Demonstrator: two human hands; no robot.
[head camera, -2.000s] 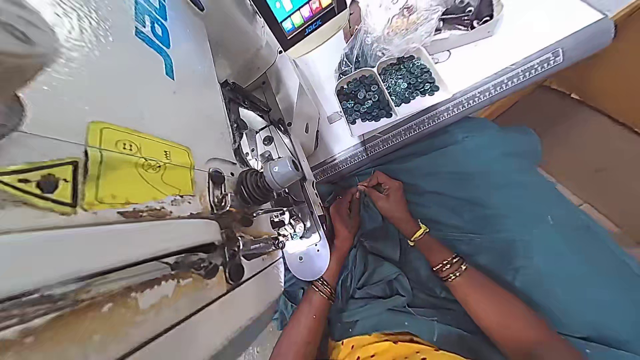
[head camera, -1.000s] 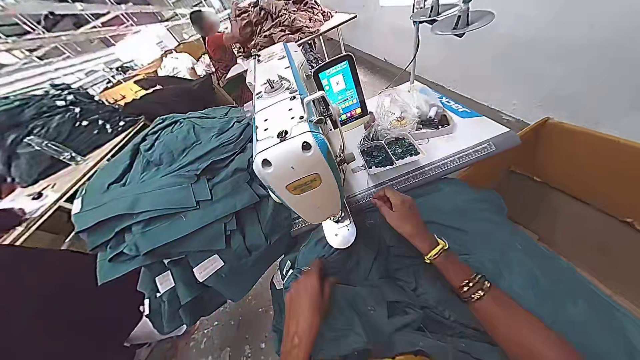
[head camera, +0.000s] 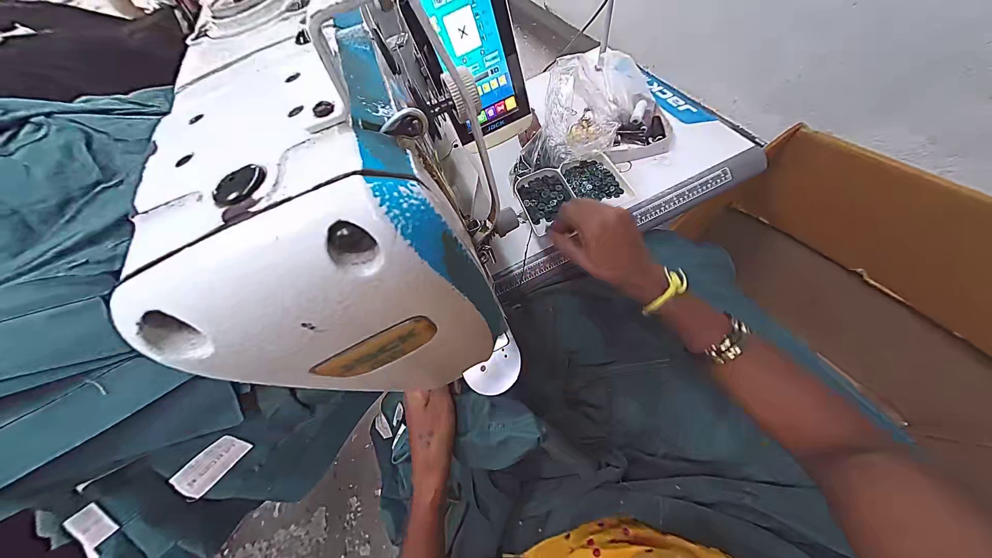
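Note:
My right hand (head camera: 604, 240), with a yellow band and bangles at the wrist, is over the front edge of the machine table, just below two white trays of dark buttons (head camera: 593, 180). Its fingers are bent together, blurred; whether they hold something cannot be told. My left hand (head camera: 428, 411) reaches up beneath the white head of a Jack industrial sewing machine (head camera: 310, 287); its fingers are hidden behind the head. Beside it a teal garment (head camera: 496, 434) lies under the machine's round white plate (head camera: 496, 368) and spreads over my lap.
Teal garments with white labels (head camera: 211, 466) are piled left of the machine. A lit control screen (head camera: 473, 54) stands behind it. On the table are a clear plastic bag (head camera: 581, 101) and a tray of small parts (head camera: 647, 139). A large cardboard box (head camera: 876, 232) is at the right.
My right hand has moved from the garment up to the table edge by the button trays. My left hand has gone under the machine head. The view has shifted strongly.

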